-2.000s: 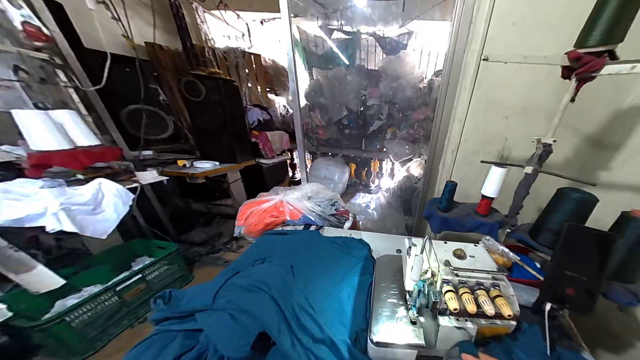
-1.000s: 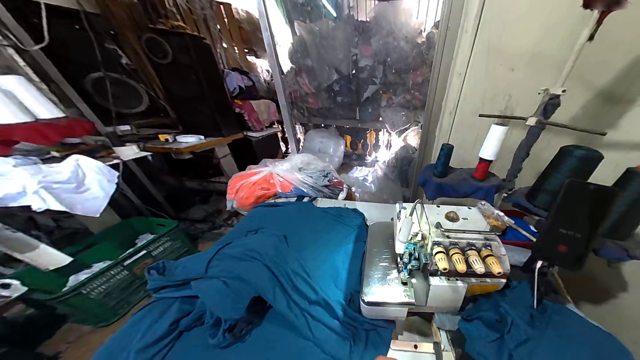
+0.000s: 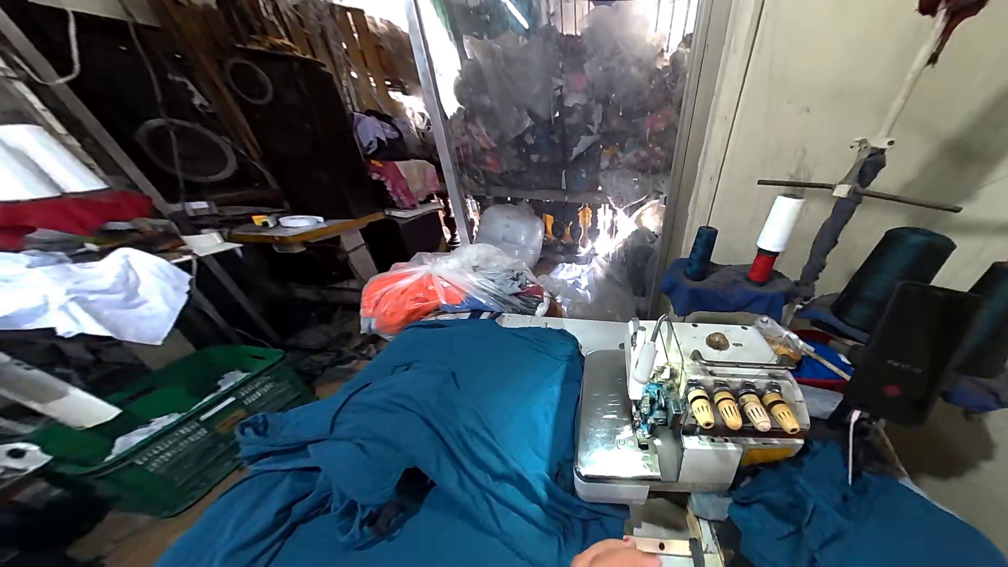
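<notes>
Only part of one bare hand shows, at the bottom edge below the overlock sewing machine [image 3: 693, 394]; it appears to be my right hand [image 3: 616, 554]. It is beside a pale bar with screws, at the edge of the teal fabric; the frame cuts it off, so its grip is hidden. My left hand is out of view. A large heap of teal fabric [image 3: 472, 409] lies left of the machine, against its metal plate [image 3: 614, 417]. More teal fabric [image 3: 858, 504] lies at the lower right. Several cream tension dials [image 3: 726, 408] line the machine's front.
A green plastic crate [image 3: 189, 457] stands at the left, below white cloth [image 3: 87, 291]. Behind the teal heap sits a clear bag with orange fabric [image 3: 409, 295]. Thread cones [image 3: 894, 276] and a black phone-like device [image 3: 906, 354] stand at the right, near the wall.
Two seconds ago, part of a hand showed by the teal fabric at the lower right; now part of one shows below the machine's plate. The view has shifted somewhat downward.
</notes>
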